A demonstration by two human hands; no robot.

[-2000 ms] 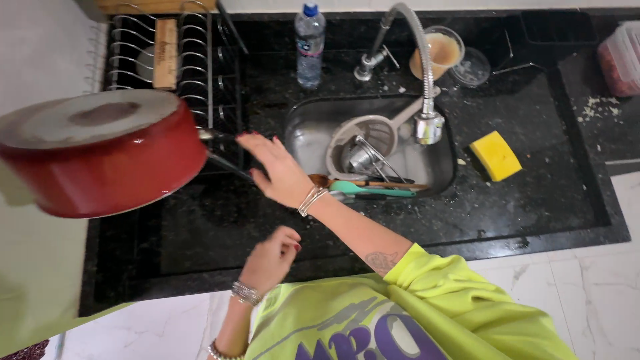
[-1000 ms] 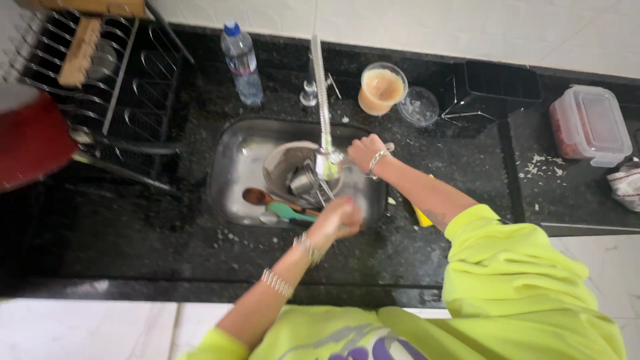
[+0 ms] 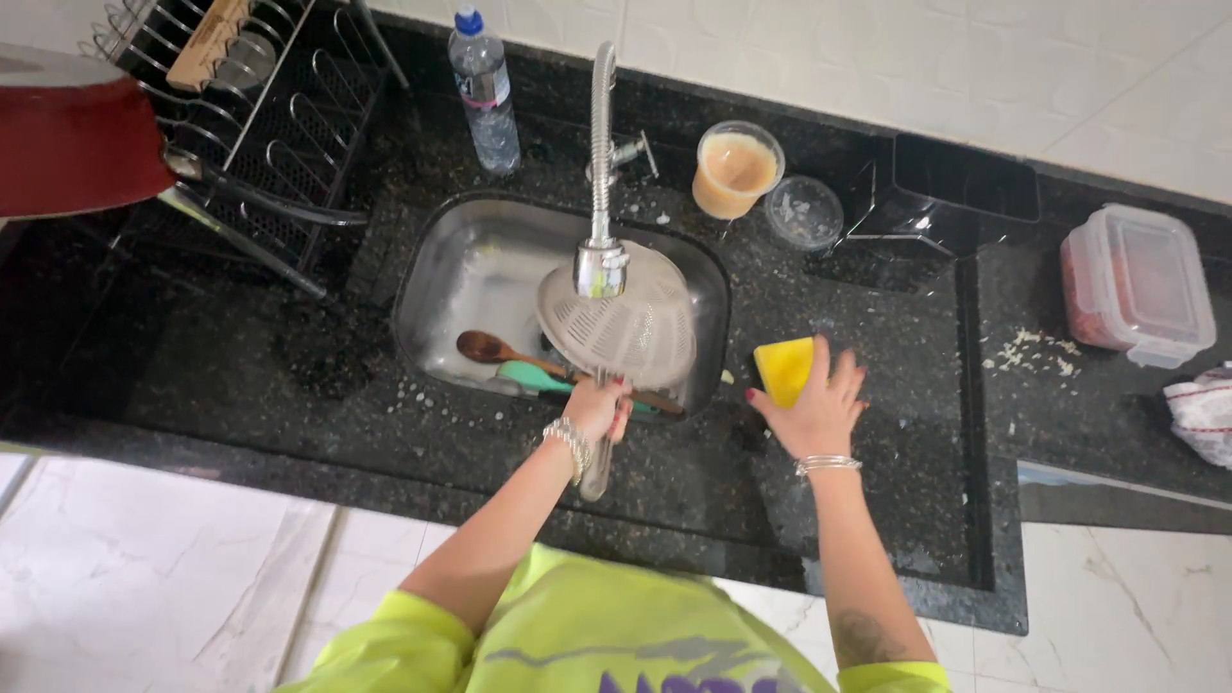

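Observation:
My left hand (image 3: 599,412) grips the handle of a pale plastic colander (image 3: 635,322), whose perforated bowl is tilted over the sink (image 3: 452,250) beneath the faucet's chrome spray head (image 3: 601,269). On the counter right of the sink, my right hand (image 3: 818,404) is spread with its fingertips at a yellow sponge (image 3: 784,369); whether they grip it cannot be told. A wooden spoon (image 3: 486,347) and a green utensil (image 3: 525,375) lie in the sink, partly hidden by the colander. The metal item seen there earlier is hidden.
A red pot (image 3: 77,144) rests at the left by the dish rack (image 3: 289,87). Behind the sink stand a water bottle (image 3: 484,96) and a plastic cup (image 3: 736,168) beside a clear lid (image 3: 805,212). Farther right are a black container (image 3: 962,183), a lidded box (image 3: 1145,279), food crumbs (image 3: 1035,353) and a cloth (image 3: 1203,414).
My hands have left the red pot's side and the space over the sink. The left now holds the colander, raised from lying in the sink; the right has moved to the sponge.

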